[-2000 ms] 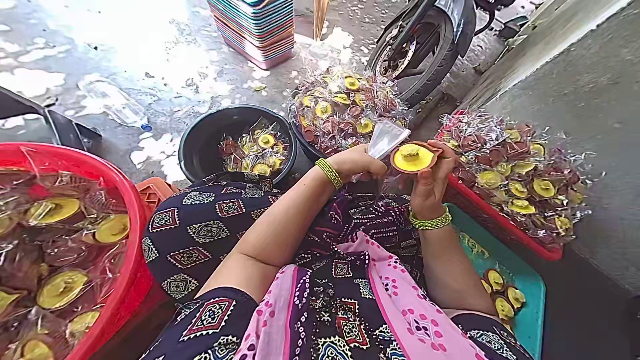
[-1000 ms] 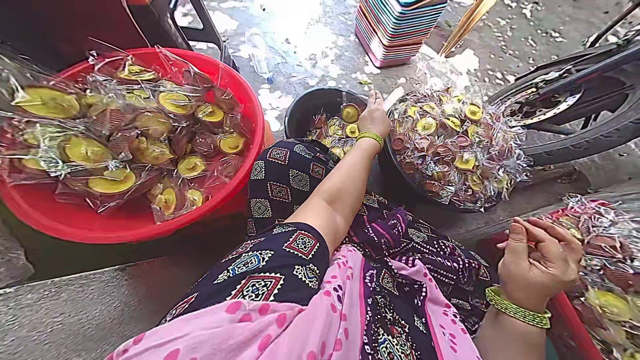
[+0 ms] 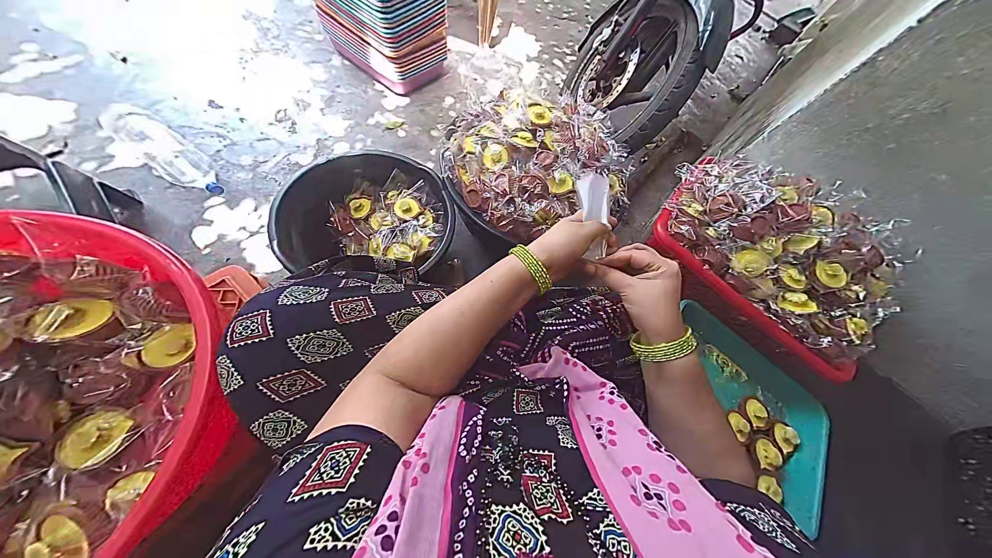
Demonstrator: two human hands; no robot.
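My left hand is closed around a bundle of clear plastic bags that sticks up past the fingers. Thumb and fingers of my right hand pinch the lower end of the plastic, close against the left hand. Beyond them, a black tub and a fuller one hold wrapped brown pieces with yellow tops. Below the right forearm, several unwrapped yellow-topped pieces lie in a teal tray.
A large red tub of wrapped pieces stands at left, and a red tray heaped with more is at right. Stacked trays, a motorcycle wheel and a plastic bottle are farther off, beside a wall.
My left hand has come back from over the smaller black tub. Both hands, apart one second ago, now meet at the plastic bags. The view has swung right.
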